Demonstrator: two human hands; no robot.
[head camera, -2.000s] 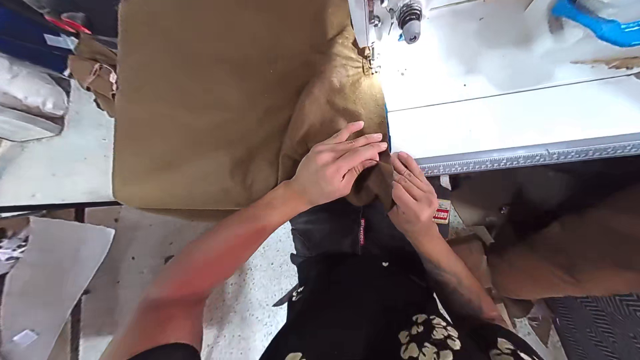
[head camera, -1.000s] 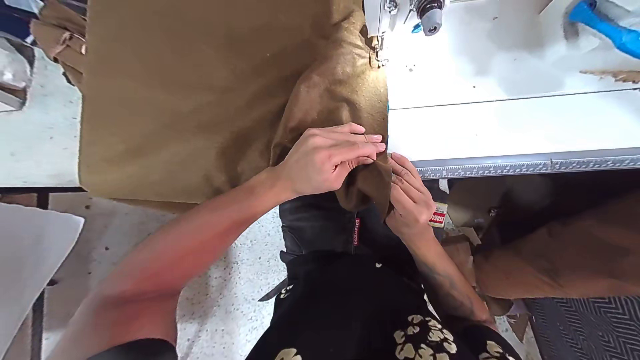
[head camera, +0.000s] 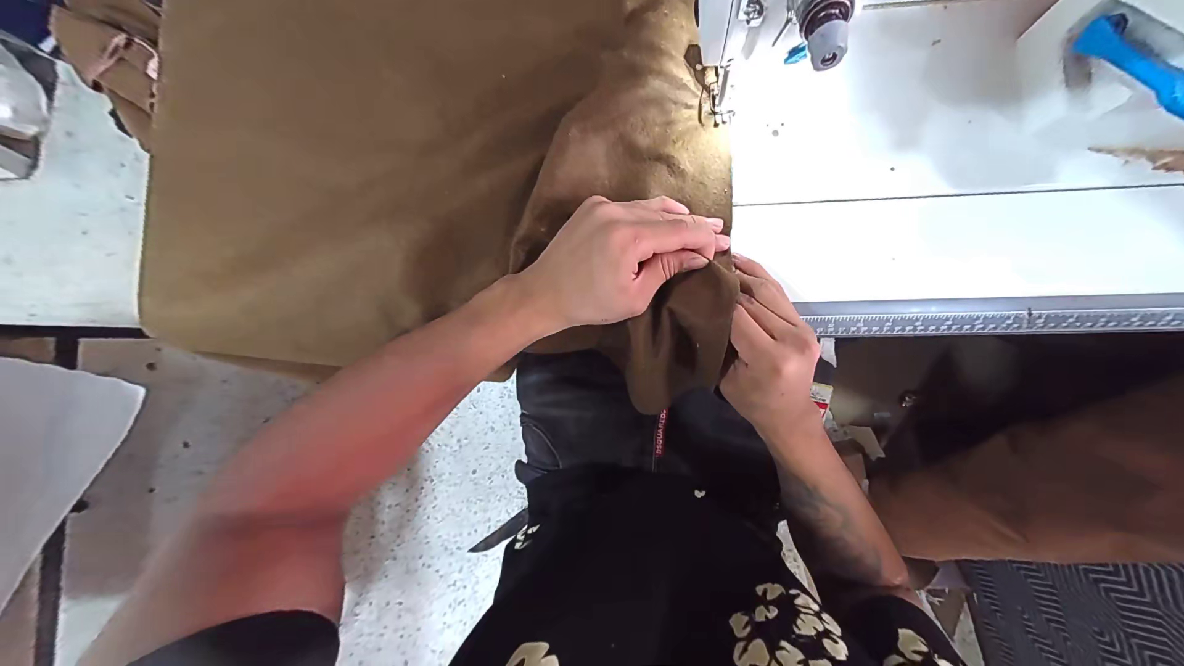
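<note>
A large piece of brown fabric (head camera: 351, 166) covers the left and middle of the sewing table and hangs over its front edge. My left hand (head camera: 620, 259) lies on the fabric near its right edge, thumb and fingers pinching a fold. Just to the right and lower, my right hand (head camera: 770, 342) grips the same edge from the side, its fingertips partly hidden behind the cloth. Between the hands a flap of the fabric droops over my lap. Beyond them, the lit presser foot (head camera: 720, 109) of a sewing machine sits at the fabric's right edge.
A measuring tape strip (head camera: 971, 321) runs along the front edge of the white tabletop (head camera: 925, 240). A blue-handled tool (head camera: 1133, 65) lies at the back right. Brown fabric (head camera: 1045, 472) hangs below on the right. Scraps of brown cloth (head camera: 111, 55) are at the upper left.
Both hands keep their hold near the fabric's right edge, with little movement. The view has shifted somewhat between frames.
</note>
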